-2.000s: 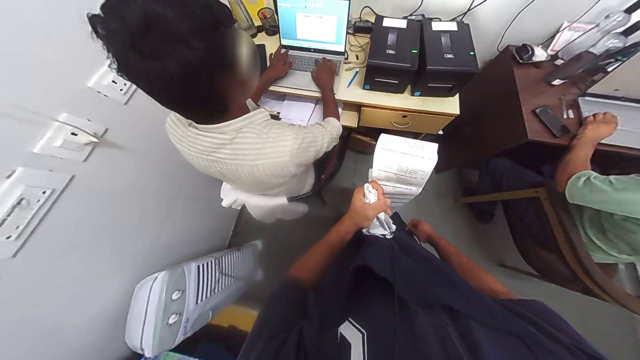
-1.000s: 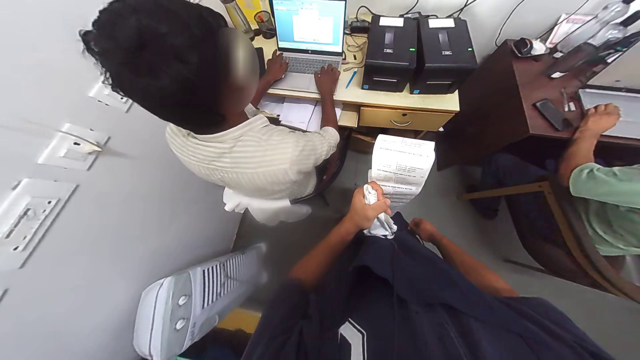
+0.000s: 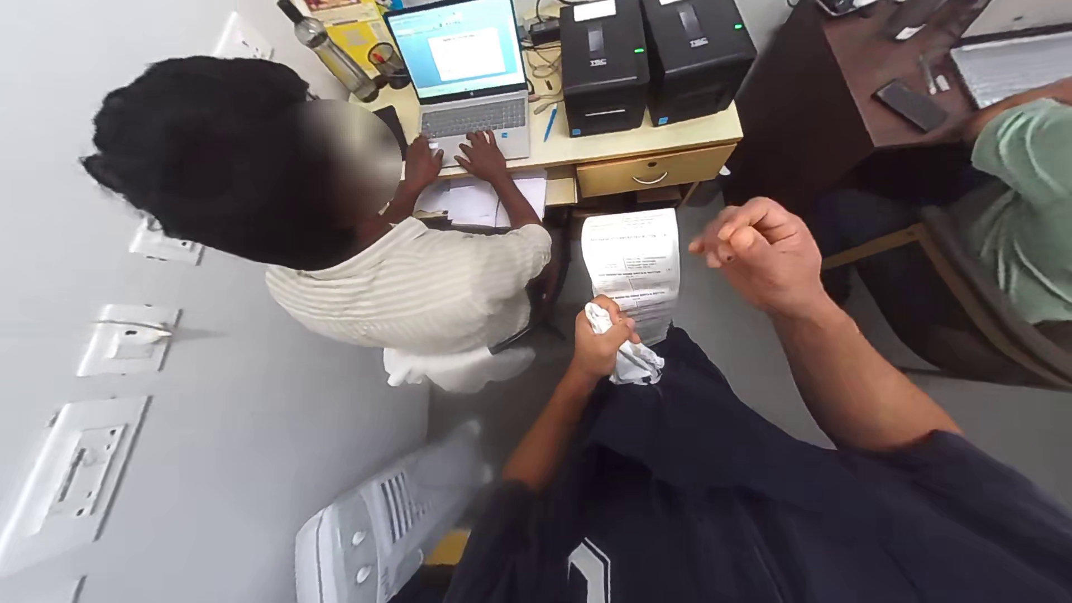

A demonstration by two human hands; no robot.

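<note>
My left hand (image 3: 605, 339) is closed around a crumpled white cloth or paper (image 3: 635, 362) and the lower edge of a long printed paper strip (image 3: 632, 251), which stands up curling above the fist. The strip bears writing and seems folded in layers at its lower part. To the right of the strip, my right hand (image 3: 766, 251) is raised with bent fingers, apart from the paper. The thumb and forefinger are close together; whether anything small is between them does not show.
A seated person (image 3: 410, 285) types on a laptop (image 3: 473, 117) at a desk (image 3: 603, 146) ahead. Two black TSC label printers (image 3: 605, 67) stand there. At right, another person (image 3: 1026, 201) sits by a dark desk (image 3: 896, 109) with a phone (image 3: 911, 105). A grey-white appliance (image 3: 368, 528) stands lower left.
My right hand has risen from low beside my body to the right of the paper strip. My left hand keeps its hold on the paper.
</note>
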